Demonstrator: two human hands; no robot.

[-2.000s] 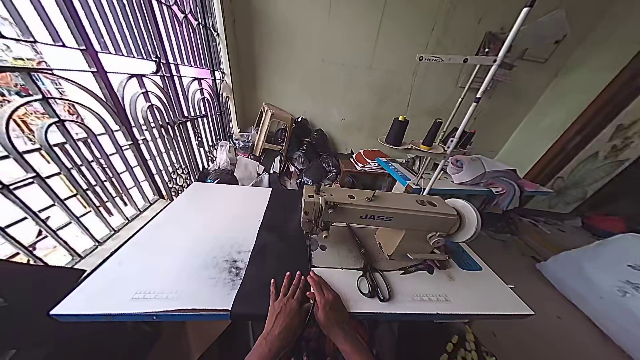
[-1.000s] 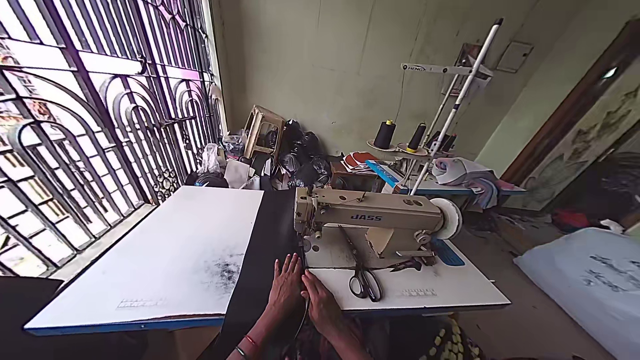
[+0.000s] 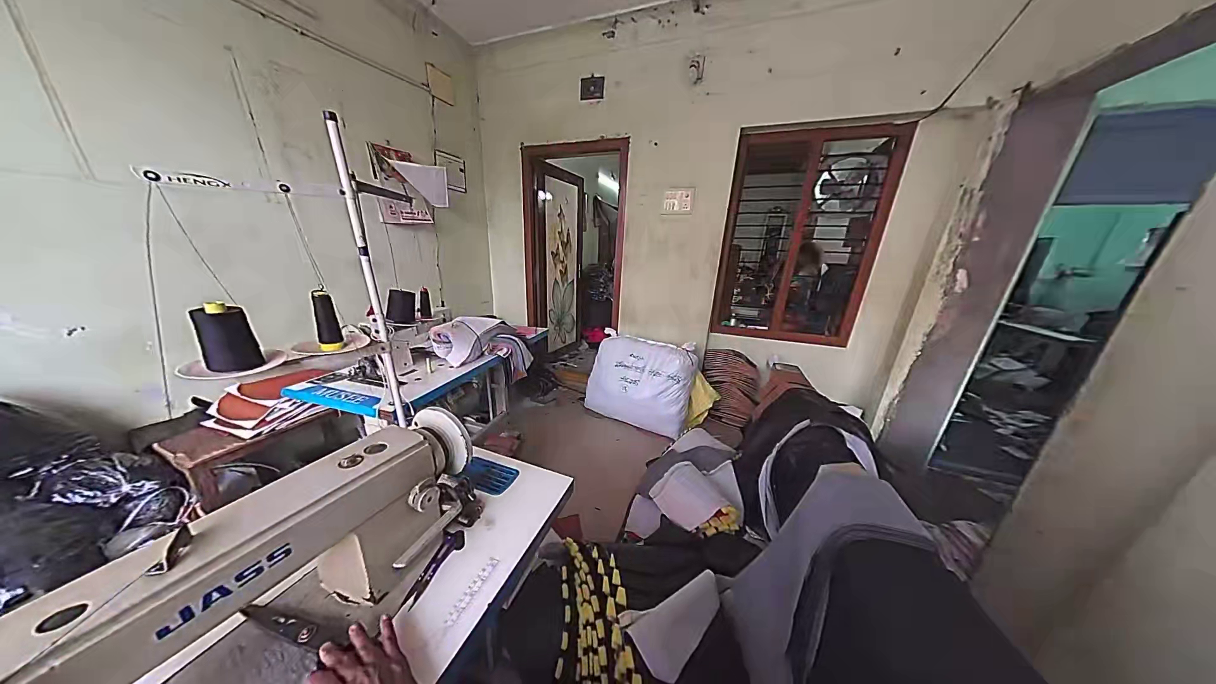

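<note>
What looks like my right hand (image 3: pixel 366 655) is at the bottom edge, its fingers bent over the handle end of dark metal scissors (image 3: pixel 285 625). Whether it grips them is unclear. The scissors lie on the sewing table beneath the arm of a beige industrial sewing machine (image 3: pixel 237 560). A white handwheel (image 3: pixel 445 441) is at that arm's far end. Just beyond the hand, a dark slender tool or part (image 3: pixel 435 568) lies slanted across the white tabletop (image 3: pixel 518 503). My left hand is out of view.
Grey and black fabric pieces (image 3: pixel 855 532) are heaped close on my right, near a yellow-and-black patterned cloth (image 3: pixel 594 608). A stuffed white sack (image 3: pixel 641 382) stands on the floor. Behind the machine are thread cones (image 3: pixel 225 340), a thread stand pole (image 3: pixel 366 266) and another sewing table (image 3: pixel 413 385).
The view has swung strongly right, away from the barred window. Both hands rested left of the scissors before; now one hand is over their handle end and the other has left the view.
</note>
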